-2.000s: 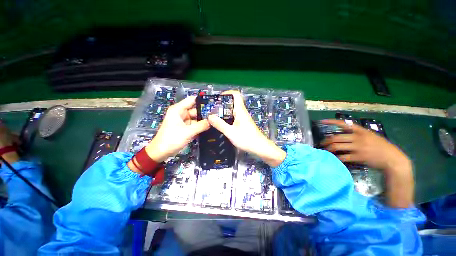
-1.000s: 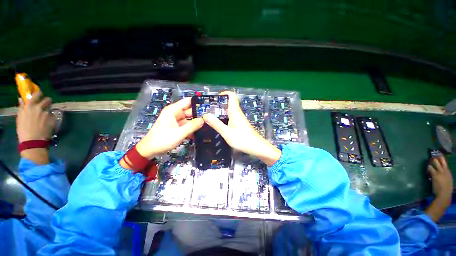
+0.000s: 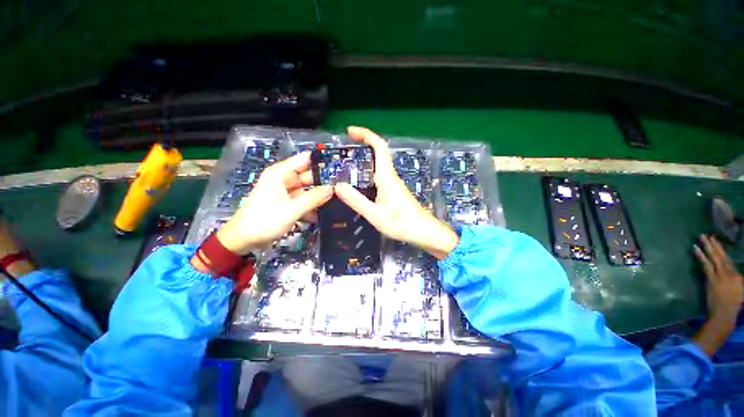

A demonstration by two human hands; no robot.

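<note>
A black phone housing [image 3: 351, 238] is held upright above the clear blister tray [image 3: 481, 342], with small orange and white marks on its face. A blue and silver mainboard [image 3: 343, 169] sits at its top end. My left hand [image 3: 273, 204], with a red wrist strap [image 3: 219, 256], grips the housing's left edge, thumb on the board's lower edge. My right hand [image 3: 396, 204] holds the right edge, its thumb beside the left thumb and its index finger raised at the top corner. The tray's pockets hold many boards.
Two housings [image 3: 567, 220] lie right of the tray, another [image 3: 163, 236] lies left. A yellow electric screwdriver [image 3: 148, 189] and a round dish [image 3: 79, 202] are at left. Black stacked trays [image 3: 204, 110] and a slab [image 3: 628, 126] are on the belt. Neighbours' hands [image 3: 722, 281] show at both sides.
My right index finger has lifted away from the housing's top corner. The left neighbour's hand has let go of the screwdriver. Earlier, a hand was over the two right housings.
</note>
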